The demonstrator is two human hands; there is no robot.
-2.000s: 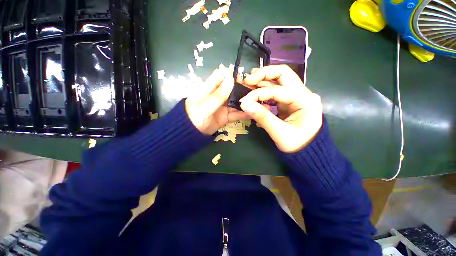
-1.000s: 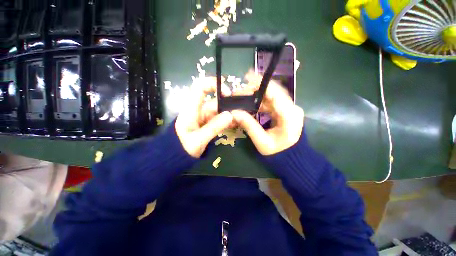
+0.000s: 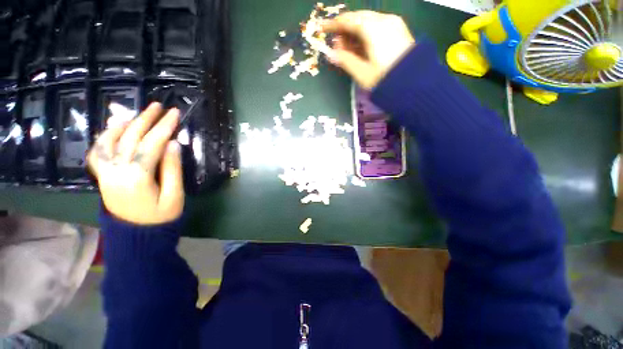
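Observation:
My left hand [image 3: 140,163] lies over the pockets of the glossy black blister tray [image 3: 222,146], fingers apart. What is under its palm is hidden. My right hand [image 3: 372,44] is over the upper scatter of small white and orange bits [image 3: 300,65]. Its thumb and forefinger are near a pale strip; I cannot tell if they grip it. The main pile of small cream-white pieces [image 3: 317,160] lies in front of me. No black frame shows in either hand.
A smartphone [image 3: 379,140] lies right of the pile, partly behind my right sleeve. A cartoon-style desk fan [image 3: 509,41] stands at upper right, with its white cable [image 3: 510,109] running down. One loose piece [image 3: 305,225] lies near the bench edge.
The black frame held in both hands is no longer seen. My left hand has moved left onto the tray. My right hand has moved up to the upper scatter, and the main pile is uncovered.

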